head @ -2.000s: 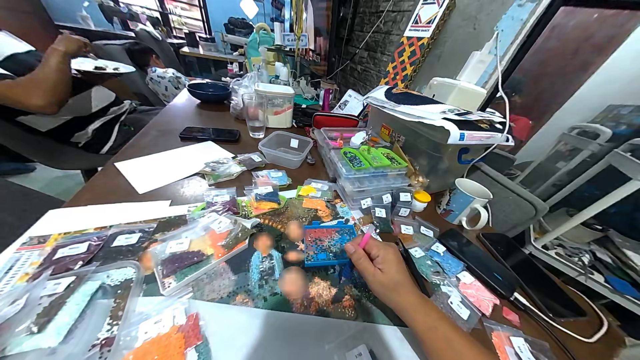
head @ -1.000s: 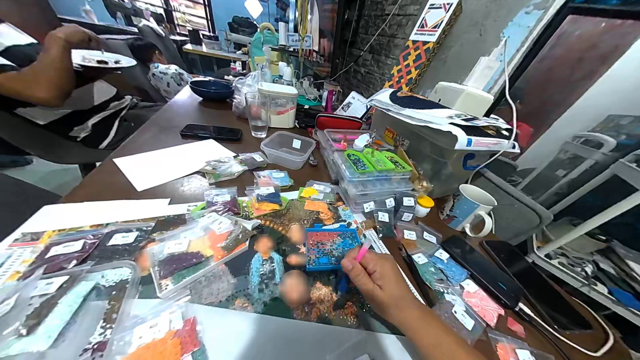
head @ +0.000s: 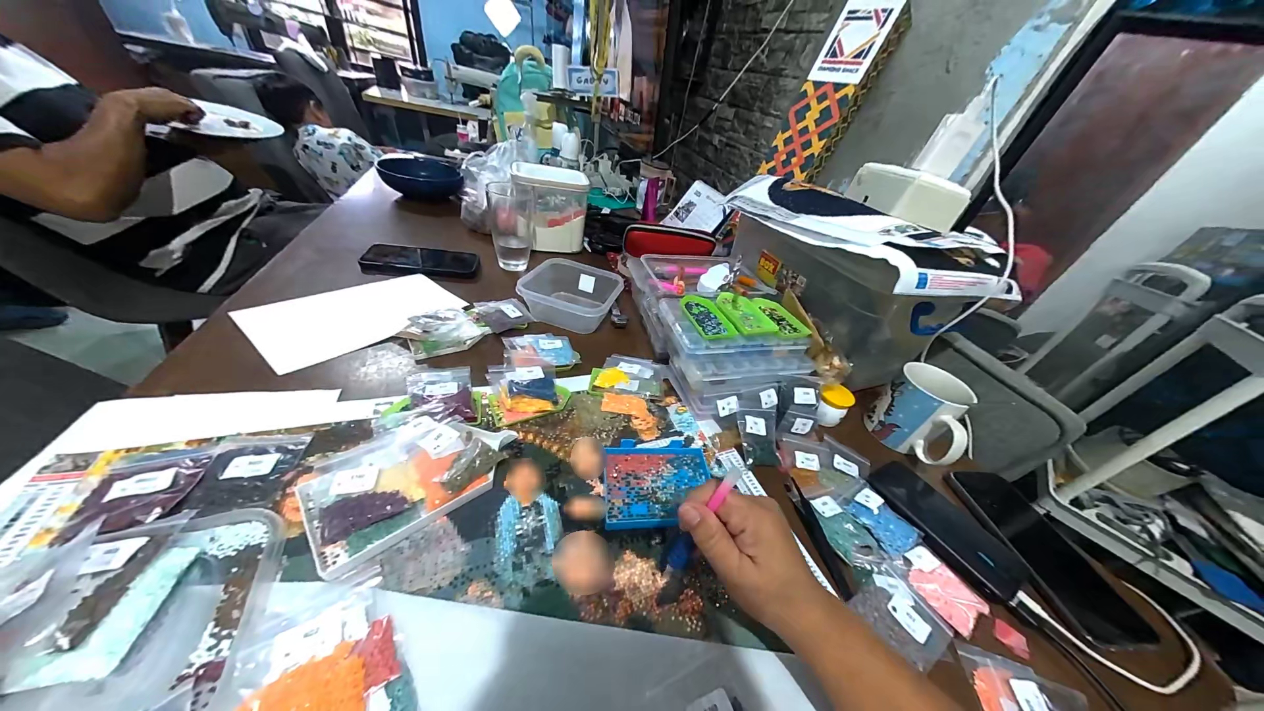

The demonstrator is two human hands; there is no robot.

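My right hand (head: pixel 746 553) holds a pink pen-like applicator (head: pixel 724 490) between thumb and fingers, at the lower right corner of a blue tray (head: pixel 654 484) strewn with small red, blue and pale beads. Beneath the tray lies a diamond painting canvas (head: pixel 434 563) with figures partly covered in tiny beads. A white sheet (head: pixel 553 642) covers its near part. Labelled zip bags of coloured beads (head: pixel 533 390) lie along the canvas's far edge. A clear plastic container (head: pixel 395 494) with several bead bags stands left of the tray. My left hand is not in view.
Stacked clear boxes (head: pixel 706 365) hold green trays (head: pixel 743 316). A mug (head: pixel 923 410) and phones (head: pixel 948 533) are at the right. Farther back are an empty container (head: pixel 570 294), a glass (head: pixel 511 232) and a black phone (head: pixel 419 261). A person (head: pixel 109 168) sits at the left with a plate.
My right hand has shifted slightly downward from the tray's right side to its lower right corner. The person at the left has moved a hand with the plate.
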